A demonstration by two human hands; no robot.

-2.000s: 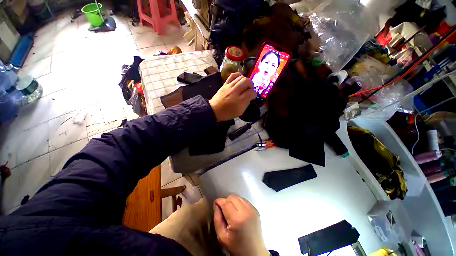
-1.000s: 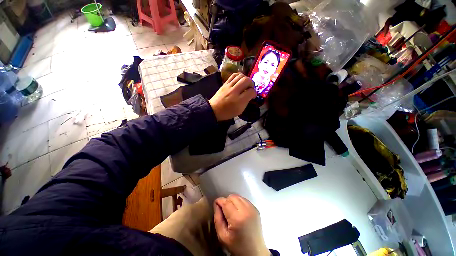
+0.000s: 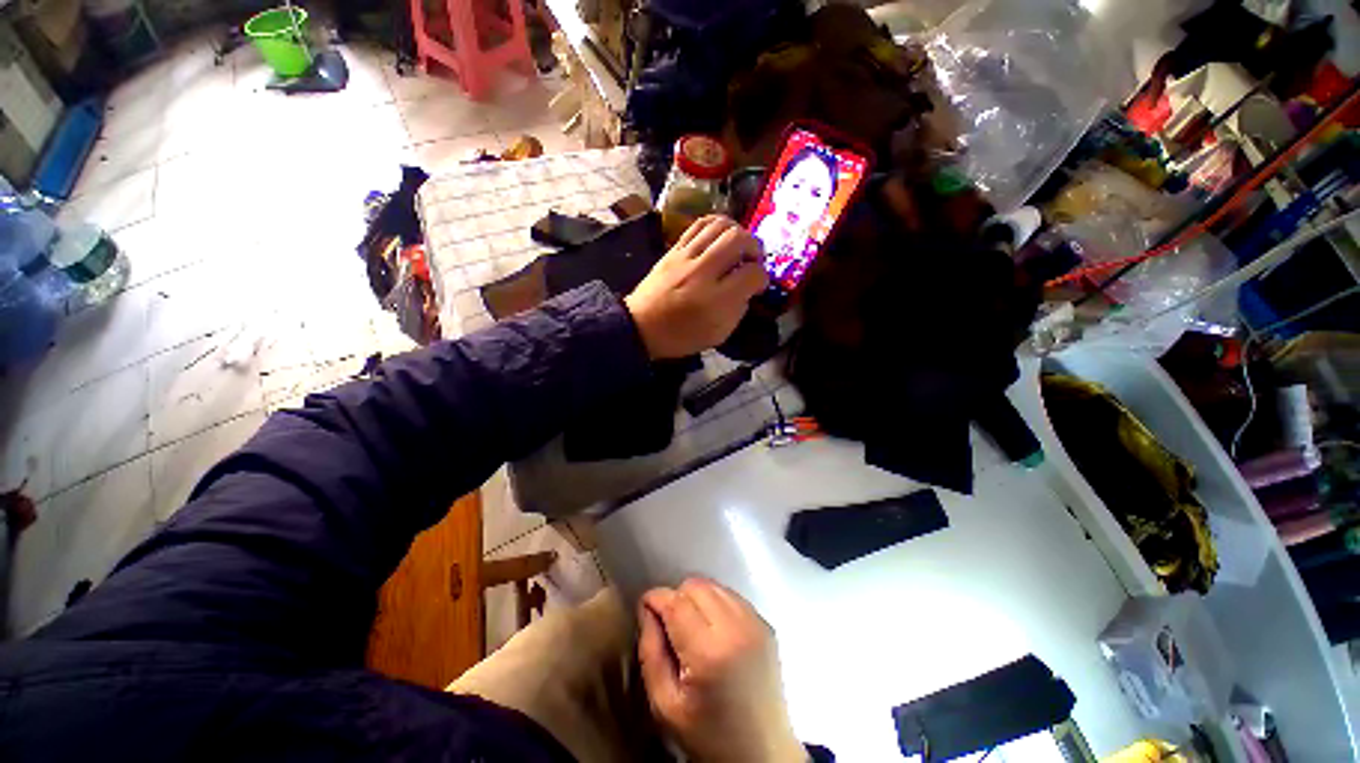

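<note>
A smartphone (image 3: 803,209) with a bright screen showing a person stands tilted against the dark cloth pile (image 3: 910,328). My left hand (image 3: 698,291) is at its lower left edge, fingers bent and fingertips on the edge; the thumb is hidden. My right hand (image 3: 713,671) is curled closed by my lap at the table's near edge, with nothing visible in it. Two dark cut pieces lie on the white table, one in the middle (image 3: 865,528) and one lower right (image 3: 984,710). Small snips or scissors (image 3: 794,431) with red-orange parts lie by the pile.
A red-lidded jar (image 3: 695,179) stands left of the phone. Dark folded pieces (image 3: 597,268) lie on the checked cover (image 3: 477,209). Yellow-black cloth (image 3: 1134,477) lies in the right trough. Thread cones (image 3: 1283,470) are at far right. A wooden stool (image 3: 433,596) is beside my leg.
</note>
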